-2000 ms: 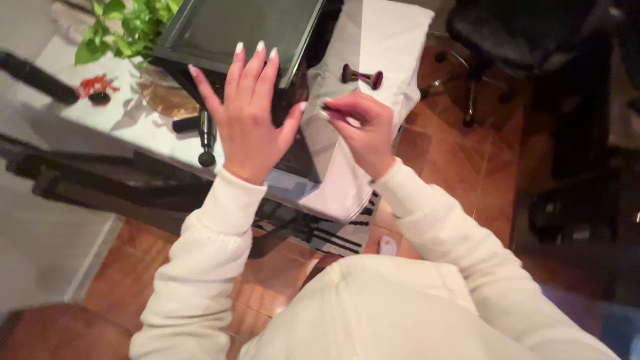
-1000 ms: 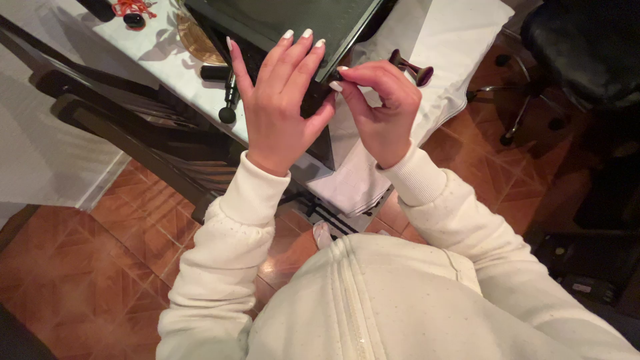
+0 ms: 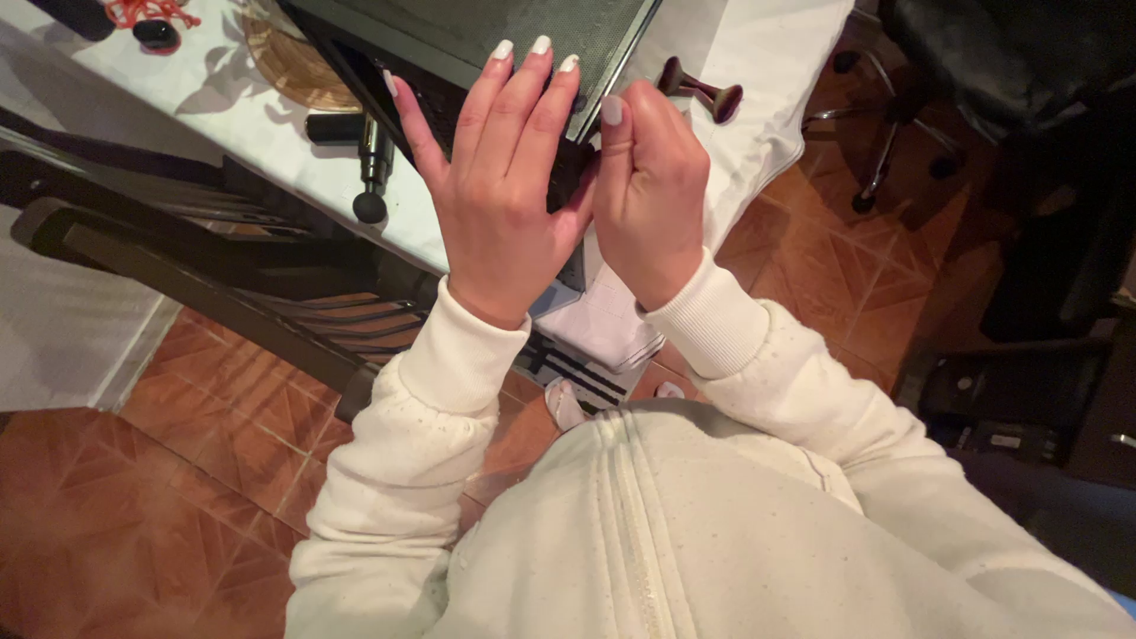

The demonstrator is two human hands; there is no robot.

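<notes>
A dark box-like case with a mesh panel (image 3: 568,35) stands on a table with a white cloth (image 3: 754,151). My left hand (image 3: 510,177) lies across the case's near end, fingers apart and fingertips on the mesh. Beside it, my right hand (image 3: 652,186) is curled at the case's near right corner, thumb against the bent fingers. Whether it pinches something small is hidden. Just right of that hand lies a dark, double-flared object (image 3: 701,89). A black massage gun with a ball head (image 3: 371,169) rests left of the case.
At the table's left are a woven round mat (image 3: 297,62), a red stringy item (image 3: 151,13) and a small black object (image 3: 156,35). Dark slatted chairs (image 3: 195,275) stand against the near left side. An office chair (image 3: 905,89) is at the right, on the tiled floor.
My right hand has moved from over the cloth to the case's corner, and its fingers have curled in more. My left hand stays on the case. The view has shifted.
</notes>
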